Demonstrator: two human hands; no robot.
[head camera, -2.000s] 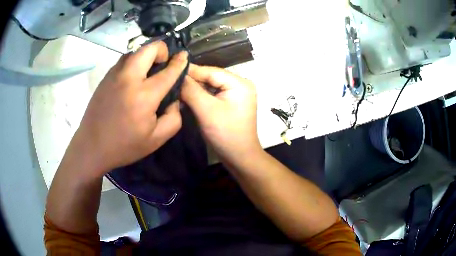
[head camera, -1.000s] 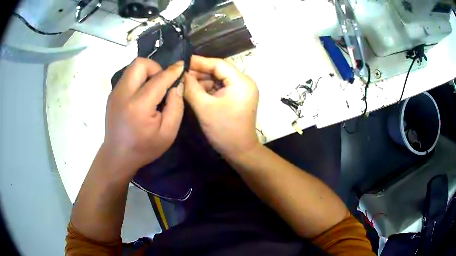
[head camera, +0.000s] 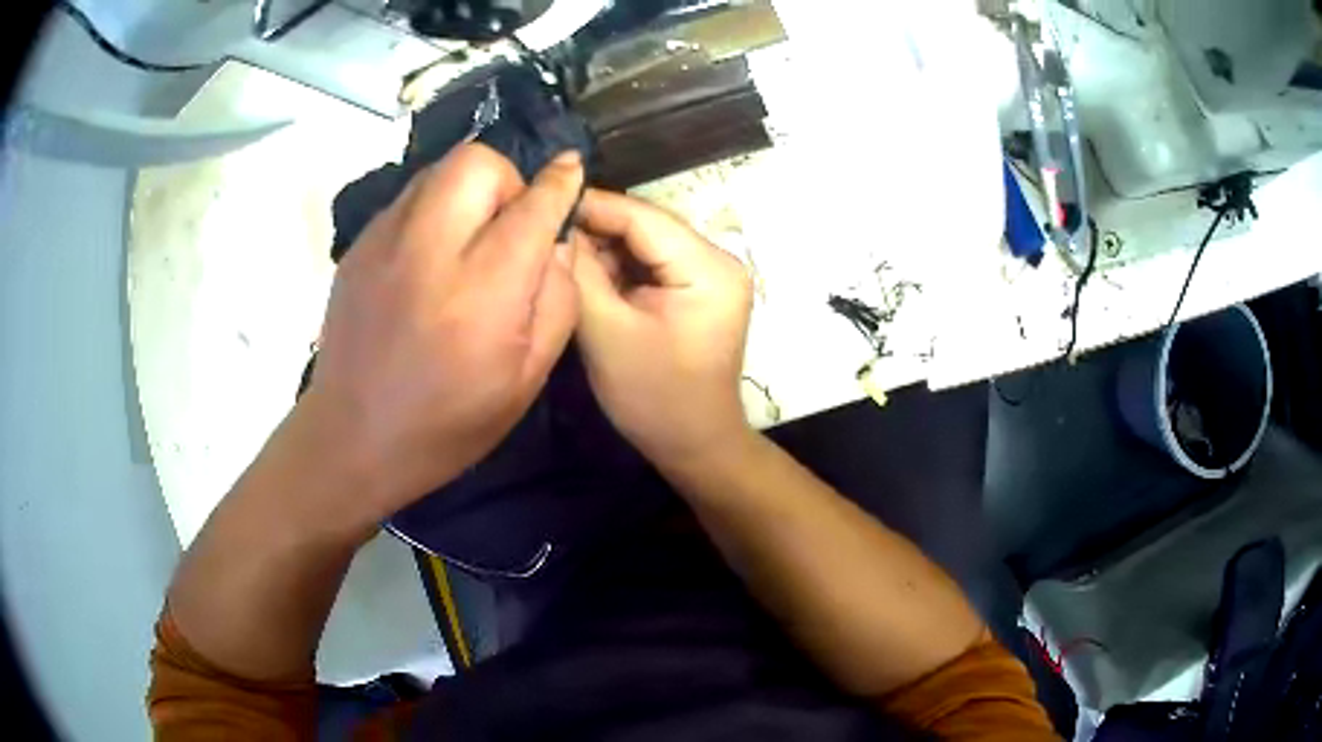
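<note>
The dark fabric workpiece (head camera: 529, 123) lies just below the machine head mechanism (head camera: 471, 12) and runs down under my hands towards my lap, where it blends into my dark apron. My left hand (head camera: 442, 305) lies over the cloth, its thumb and fingertips pinching the fabric edge. My right hand (head camera: 660, 312) pinches the same edge from the right, its fingertips close to the left ones. The pinched edge is mostly hidden by my fingers. A thin silvery line (head camera: 471, 563) curves along the cloth at the lower left.
A dark metal bed cover (head camera: 682, 131) sits right of the cloth. Thread scraps (head camera: 867, 319) lie on the white table (head camera: 826, 174). A blue tool (head camera: 1022, 215) and a slim clear-and-metal tool (head camera: 1057, 138) lie at right. A dark-lined bin (head camera: 1164, 399) stands beyond the table edge.
Since the earliest frame, more cloth shows above my fingers, below the machine head. Both hands keep their pinch. My left hand has turned and moved slightly right. The view has shifted.
</note>
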